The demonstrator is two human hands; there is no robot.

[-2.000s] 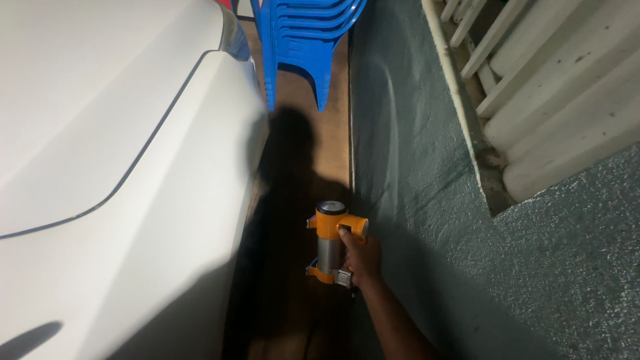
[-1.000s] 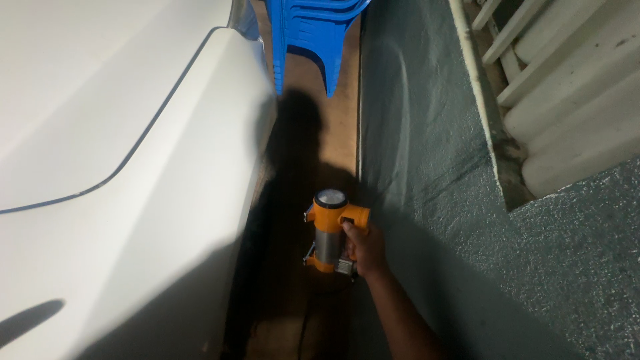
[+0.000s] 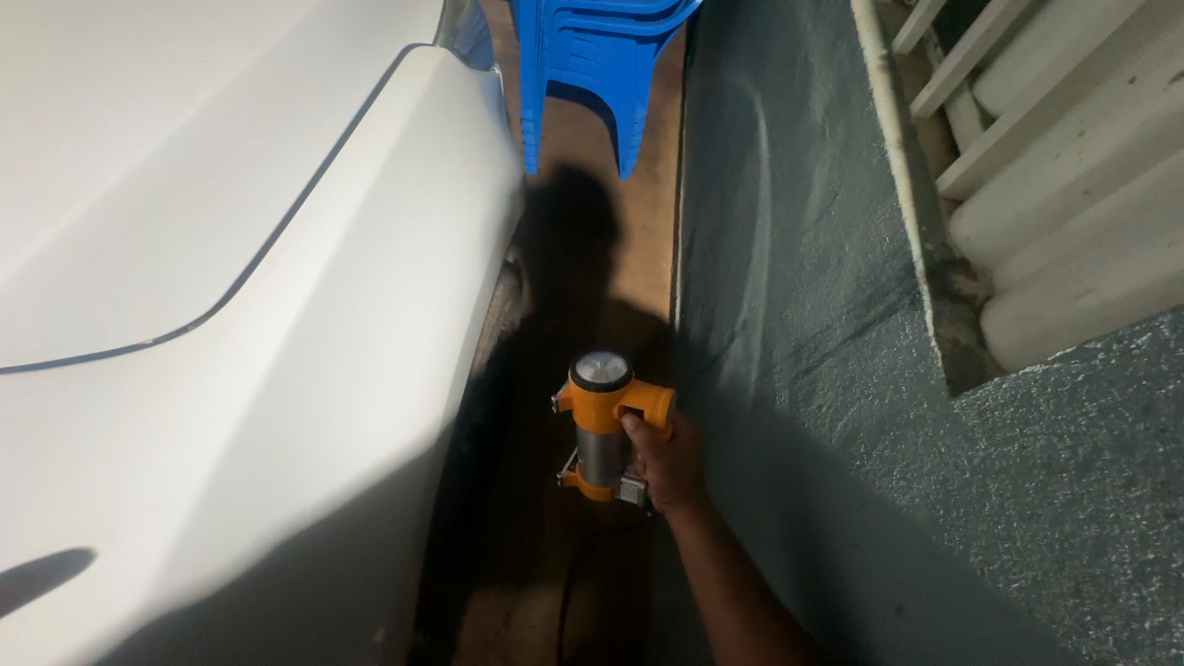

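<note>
My right hand (image 3: 673, 462) grips the handle of an orange and silver portable air compressor (image 3: 601, 449) with a round clear lens on its upper end. The thumb rests by a dark switch area on the handle. Small metal legs or brackets stick out on its left side, and a ribbed metal part sits low beside the hand. A thin dark cable or hose (image 3: 562, 592) runs along the floor below it. My left hand is not in view.
A white car's body (image 3: 277, 305) fills the left, with part of a tyre (image 3: 499, 310) under its edge. A dark green wall (image 3: 795, 277) with a white-barred opening stands right. Stacked blue plastic chairs (image 3: 601, 55) stand ahead on the brown floor, where a shadow falls.
The hand still holds the orange device. The view has shifted slightly; no other change is plain.
</note>
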